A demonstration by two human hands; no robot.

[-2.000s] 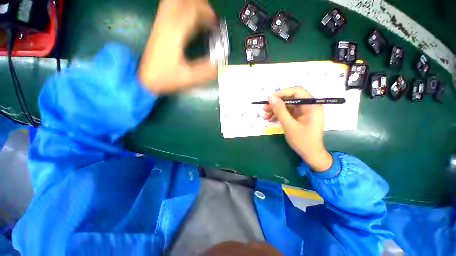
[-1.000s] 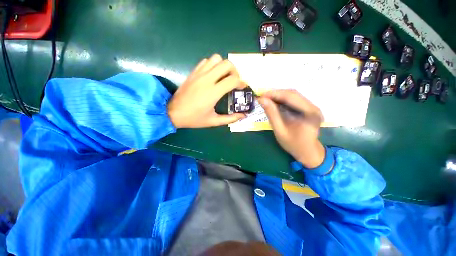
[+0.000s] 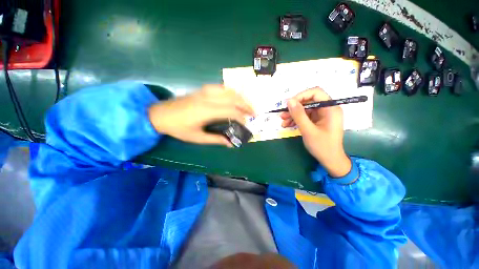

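Observation:
My left hand is blurred and holds a small black electronic unit by its edges, tilted, at the near left corner of the white adhesive sheet. The sheet has small blue marks and a yellow edge. My right hand holds black tweezers like a pen over the sheet, their thin tip pointing left towards the unit but apart from it. Whether a small piece is on the tip cannot be told.
One black unit touches the sheet's far edge, another lies beyond it. Several more units lie at the right, short of the worn white strip. A red tray with a black device and cables is at the far left.
The tweezers have drawn back right from the unit. My left hand has moved left and nearer me with the unit, now tilted. Fewer units lie beyond the sheet's far left.

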